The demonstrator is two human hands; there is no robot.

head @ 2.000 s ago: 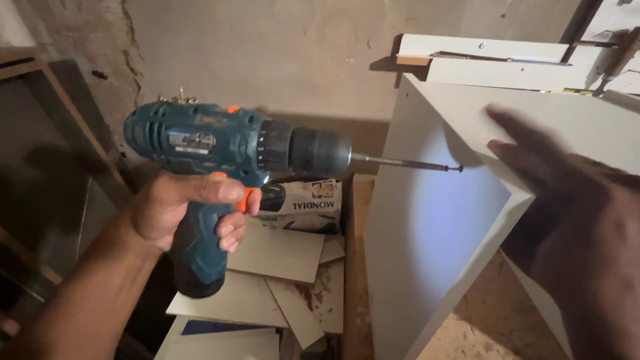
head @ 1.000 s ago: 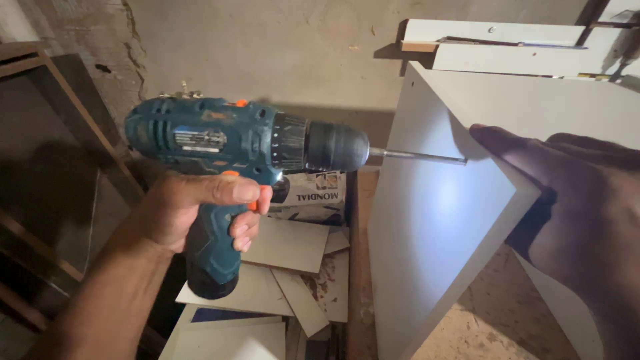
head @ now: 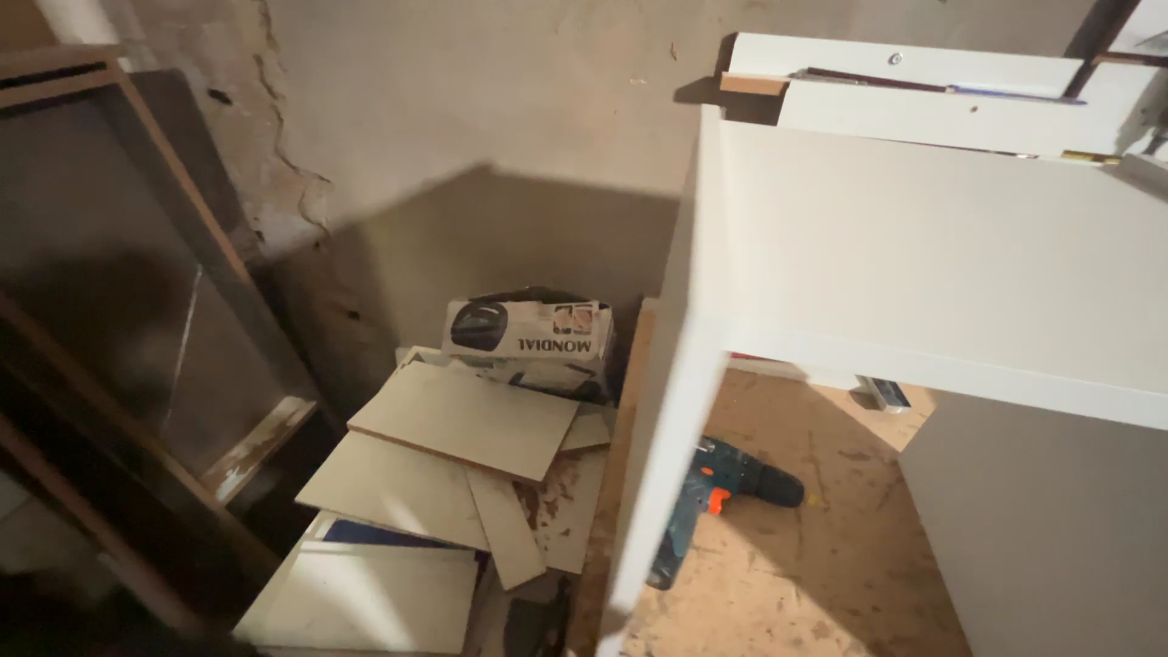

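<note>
Neither my left hand nor my right hand is in view. A white panel assembly, like a cabinet carcass, stands on a worn wooden worktop. Its left side panel is seen nearly edge-on. Through the opening below the upper panel, a dark teal cordless drill with an orange trigger lies on the worktop, its black chuck pointing right. The side panel hides part of its body, and no long bit shows in the chuck. Whether it is the drill held earlier, I cannot tell.
Offcut boards are piled left of the worktop, before a printed cardboard box. A wooden frame leans at the far left. White strips lie behind the carcass. A small metal piece rests on the worktop.
My left hand, with the drill and long bit it held, has left the view. My right hand, earlier at the white panel's edge, is gone too. The view shows more beneath the upper panel.
</note>
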